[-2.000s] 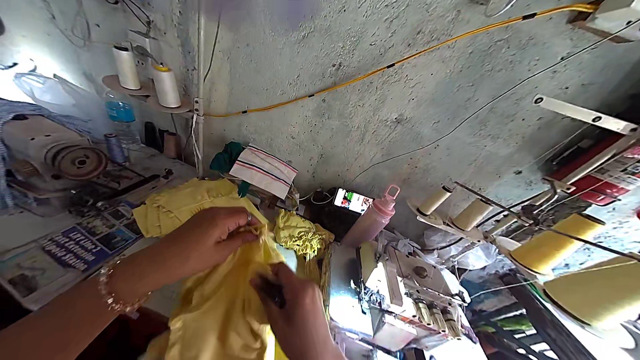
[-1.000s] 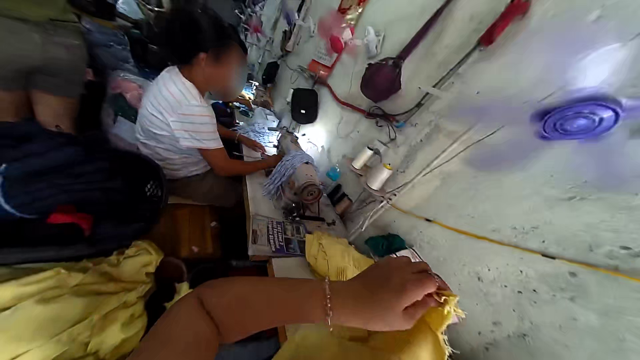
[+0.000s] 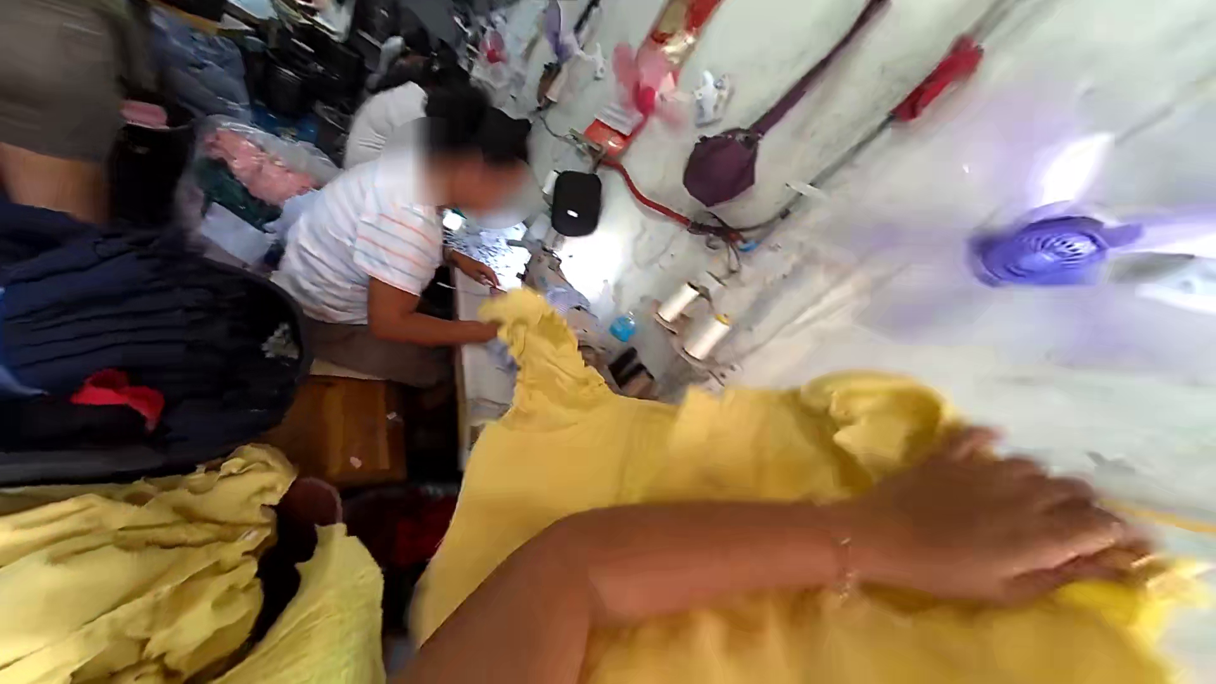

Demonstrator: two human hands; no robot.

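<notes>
My left hand (image 3: 1007,522), with a thin bracelet at the wrist, grips a yellow garment (image 3: 570,456) at the right of the view. The cloth spreads beneath my forearm, and its gathered end rises in the middle, in front of a seated person. Motion blurs the hand and the cloth at the fingers. My right hand is out of view. At the lower left lies a separate heap of yellow cloth (image 3: 123,560).
A person (image 3: 380,228) in a striped shirt sits at the workbench beyond the garment. Dark blue cloth (image 3: 133,332) is piled at the left. Thread cones (image 3: 705,336) stand by the wall, where a purple fan (image 3: 1045,249) is mounted. A wooden box (image 3: 337,427) stands below the bench.
The view has swung far to the left. My right hand, seen two seconds ago on the cloth, has left the view. The yellow garment is now lifted and spread out across the view.
</notes>
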